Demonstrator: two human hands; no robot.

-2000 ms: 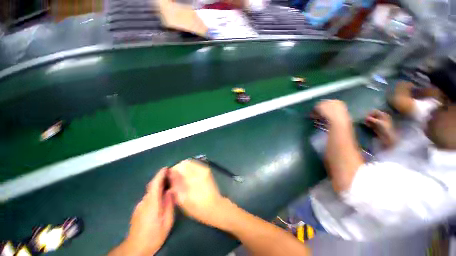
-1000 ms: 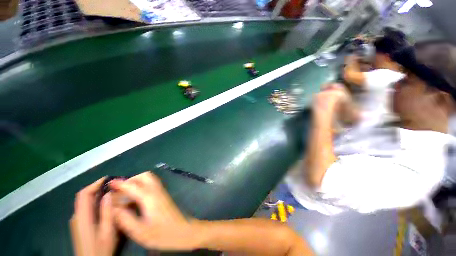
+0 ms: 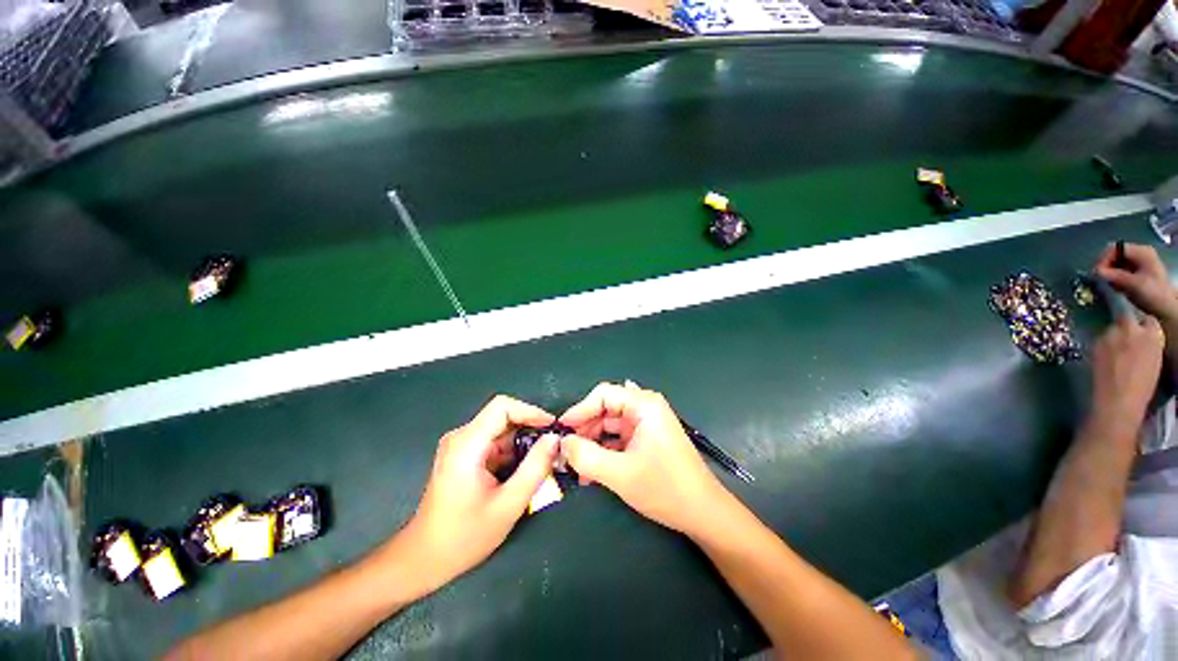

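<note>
My left hand (image 3: 481, 484) and my right hand (image 3: 637, 455) meet at the middle of the green bench. Between their fingertips they hold a small black unit (image 3: 527, 442), mostly covered by the fingers. A white square with a yellow edge (image 3: 545, 493) hangs below it. The thumbs and forefingers pinch at its upper side; any tiny part there is too small to tell. Dark tweezers (image 3: 718, 455) lie just right of my right hand. Several black units with yellow-and-white squares (image 3: 213, 528) lie grouped at the left.
Beyond a white edge strip (image 3: 517, 325), a green belt (image 3: 543, 245) carries spaced units (image 3: 727, 227). A crumpled clear bag (image 3: 49, 555) lies far left. At right are a small parts pile (image 3: 1031, 314) and another person's hands (image 3: 1132, 323). Black trays (image 3: 472, 21) stand across the belt.
The view has swung left and steadied, so the grouped units and the bag show at the left. My hands appear nearer the middle, still together; the unit and its hanging square now show between them.
</note>
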